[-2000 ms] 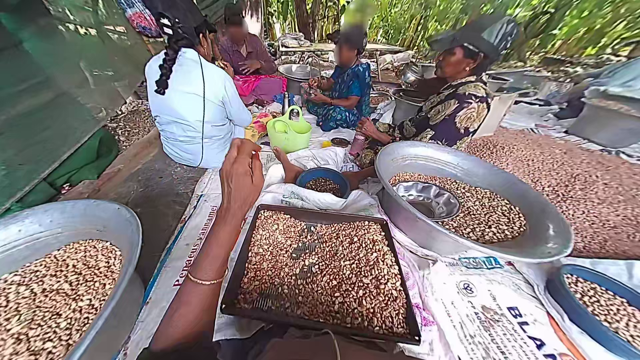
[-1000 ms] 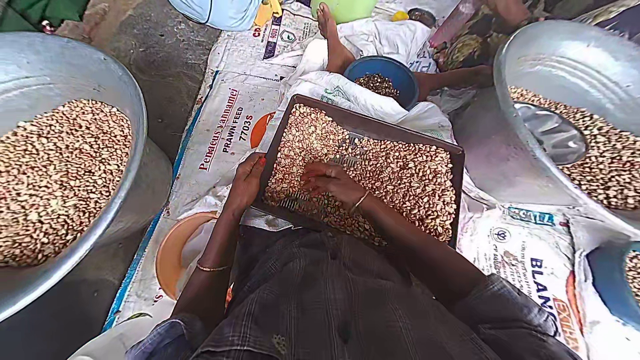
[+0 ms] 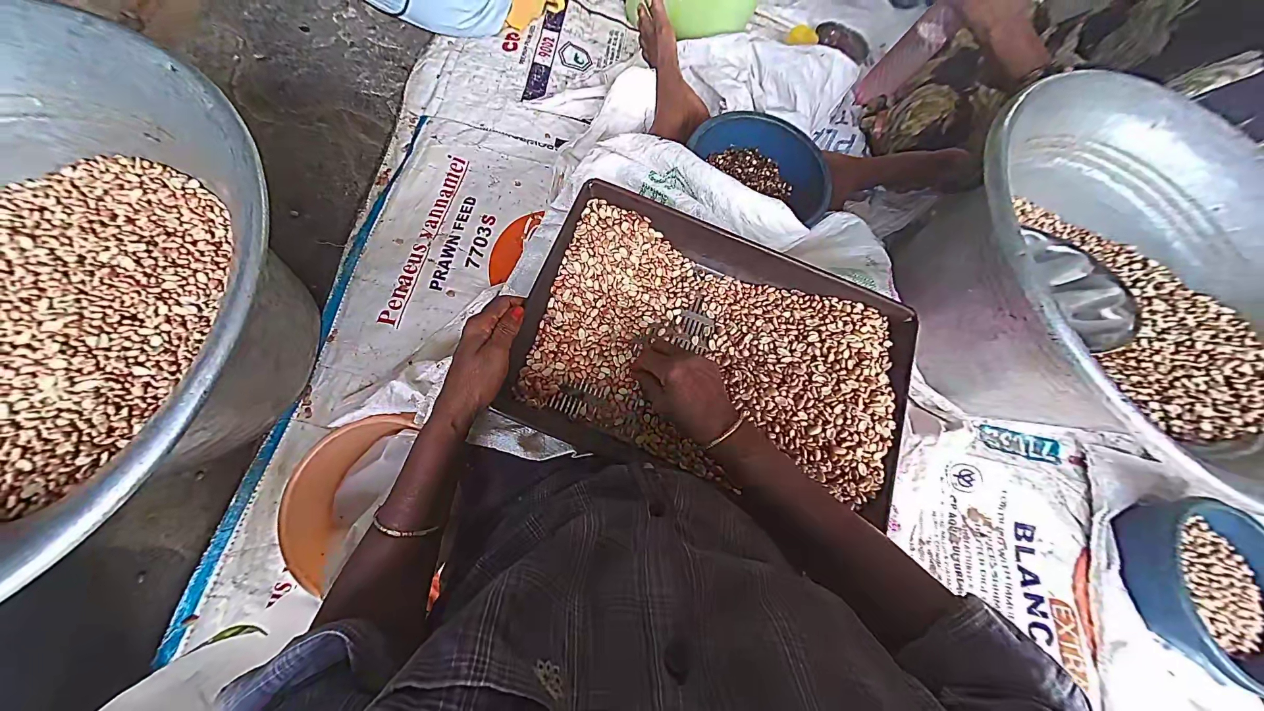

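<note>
A dark rectangular tray (image 3: 904, 395) lies tilted across my lap, spread with pale and reddish-brown nuts or seeds (image 3: 810, 375). Slots show in its bottom where the pieces are parted. My left hand (image 3: 481, 355) grips the tray's left edge, with the thumb at the rim. My right hand (image 3: 684, 388) is down among the pieces near the middle, fingers curled and pointing left; whether it pinches any is hidden. The pieces left of it look paler than those on the right.
Large metal basins of nuts stand at left (image 3: 252, 227) and right (image 3: 1007, 188), the right one with a metal bowl (image 3: 1081, 291) inside. A blue bowl (image 3: 815, 163) sits beyond the tray by another person's feet (image 3: 681, 99). An orange basin (image 3: 306, 504) and a blue tub (image 3: 1145, 573) stand nearby.
Two seconds ago one of my hands was raised above the tray; now both are at it. Since one second ago little has changed. The view has tipped down from the seated people.
</note>
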